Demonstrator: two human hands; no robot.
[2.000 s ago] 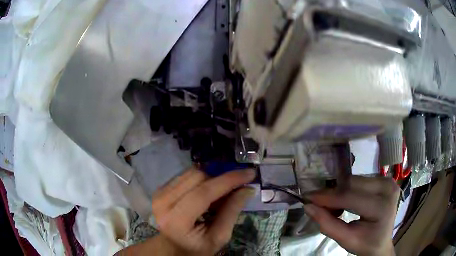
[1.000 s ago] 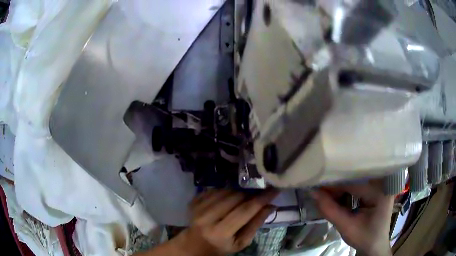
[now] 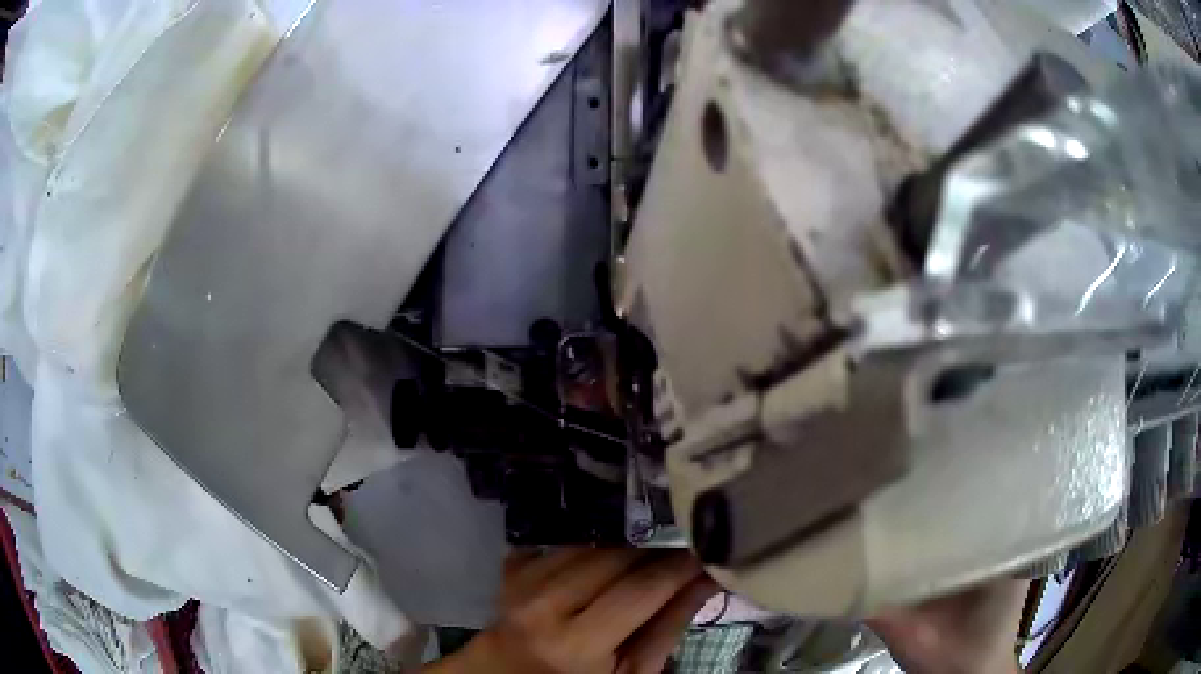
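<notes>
The cream machine head (image 3: pixel 988 487) fills the right half. The dark looper area (image 3: pixel 540 421) lies open to its left, with a fine pale thread running across it. My left hand (image 3: pixel 593 606) is at the near edge just below the loopers, its fingers bent; the fingertips are hidden by the head's lower edge. My right hand (image 3: pixel 961 629) shows only in part below the head; its fingers are hidden. Whether either hand holds something cannot be seen.
The smooth silver cloth plate (image 3: pixel 264 303) covers the left side, with white fabric (image 3: pixel 79 356) heaped beside it. A clear eye guard (image 3: pixel 1054 198) stands above the head. Ribbed tension knobs (image 3: pixel 1159 461) are at the right edge. Checked cloth (image 3: pixel 711 650) shows below.
The view has shifted, so the head and loopers sit lower in the picture. The dark thin item seen at my right fingertips is now out of sight, and both hands are more covered by the head.
</notes>
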